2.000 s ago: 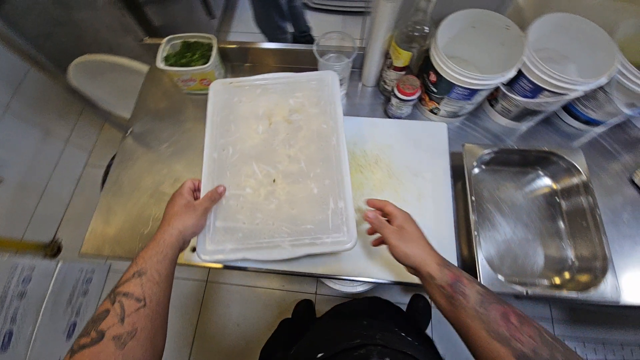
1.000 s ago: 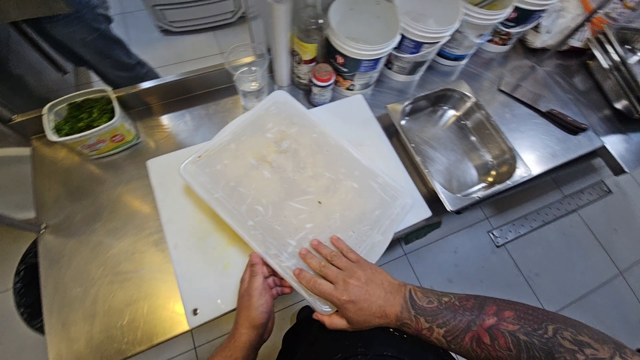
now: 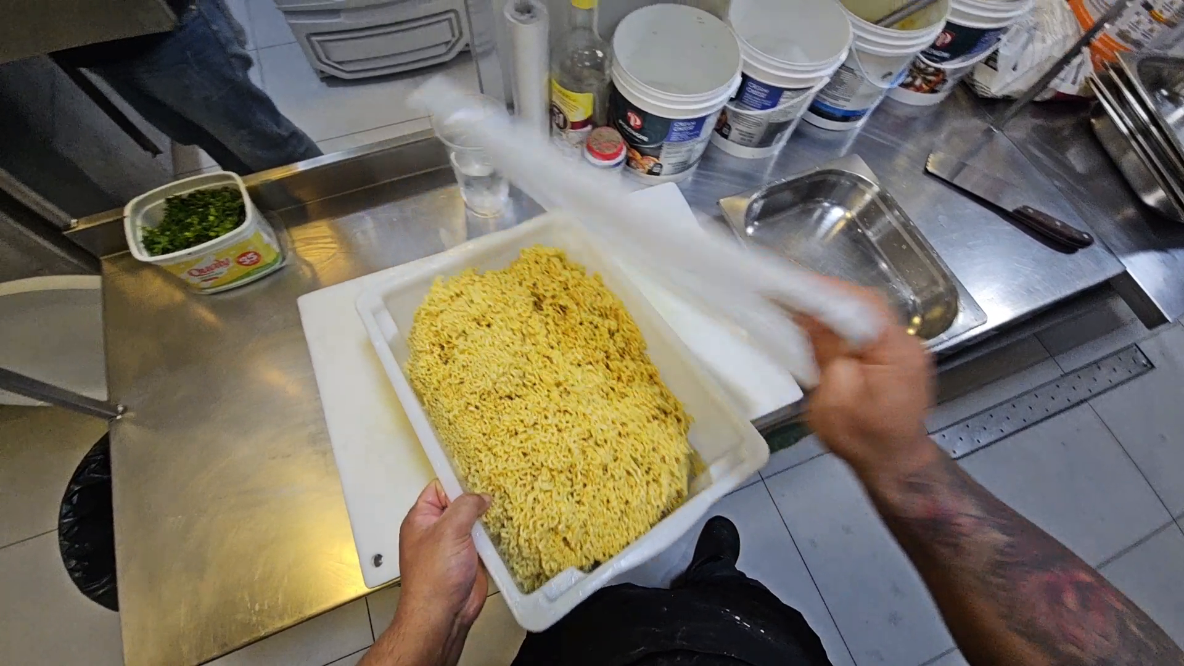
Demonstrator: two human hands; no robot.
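A white plastic tub (image 3: 740, 444) full of yellow grated or shredded food (image 3: 555, 407) lies tilted across a white cutting board (image 3: 347, 416). My left hand (image 3: 442, 555) grips the tub's near left rim, thumb on top. Raised at the tub's right side, my right hand (image 3: 869, 379) holds the white plastic lid (image 3: 629, 222), seen nearly edge-on and blurred by motion. The fingers behind the lid are partly hidden.
Behind the board stand a clear plastic cup (image 3: 481, 185), a bottle (image 3: 578, 83), a red-capped jar (image 3: 605, 148) and several white buckets (image 3: 673, 92). Chopped greens fill a tub (image 3: 222, 259) at left. A steel pan (image 3: 856, 250) and a large knife (image 3: 1008, 208) lie right.
The lid, which covered the tub, is off and lifted to the right in my right hand, so the yellow food shows. My left hand now holds the tub's left rim.
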